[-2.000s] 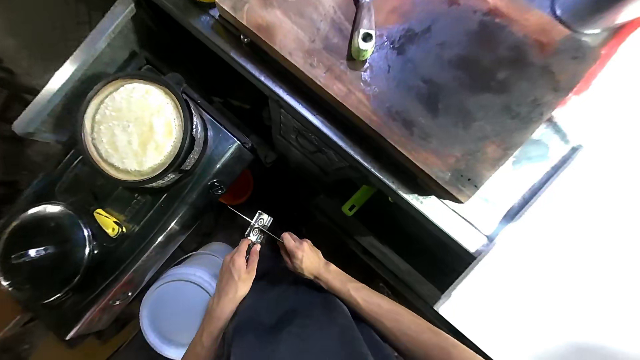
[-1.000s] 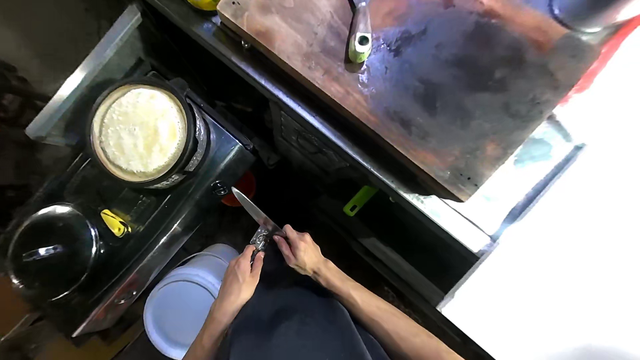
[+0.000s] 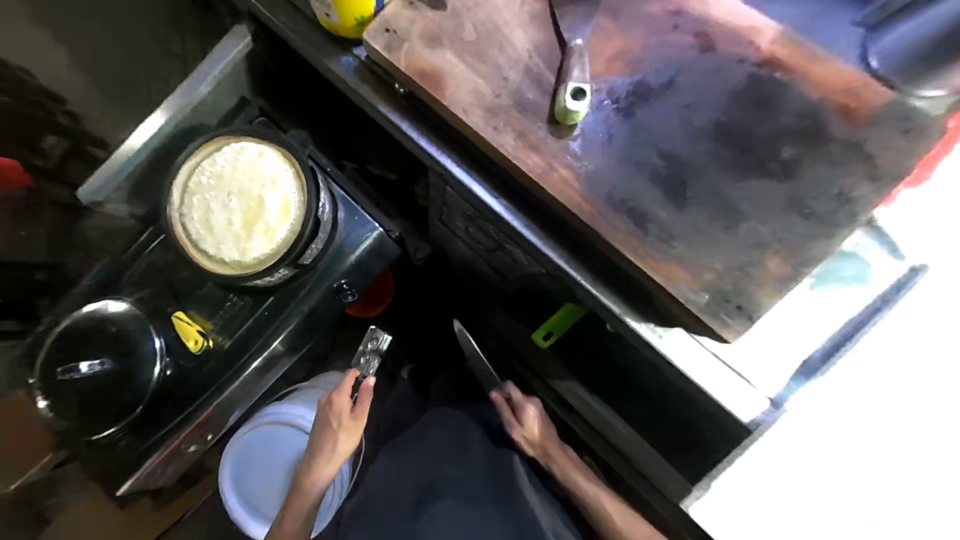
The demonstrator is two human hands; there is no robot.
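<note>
My left hand [image 3: 345,416] holds a small metal handheld knife sharpener [image 3: 372,351] by its lower end, above a lidded white bucket [image 3: 262,465]. To the right, my right hand [image 3: 526,420] grips the handle of a kitchen knife [image 3: 475,354], its blade pointing up and to the left. Blade and sharpener are apart, with a dark gap between them. My fingers cover most of the knife's handle.
A pot of frothy pale liquid [image 3: 240,206] stands on the stove at left, near a glass lid [image 3: 97,367] and a yellow object [image 3: 191,332]. A large wooden board [image 3: 675,150] bears a green-ended utensil handle [image 3: 574,94]. A green handle [image 3: 558,325] shows below the counter.
The knife blade was against the sharpener in both earlier frames and is now away from it. My right hand has moved right, and my left hand left.
</note>
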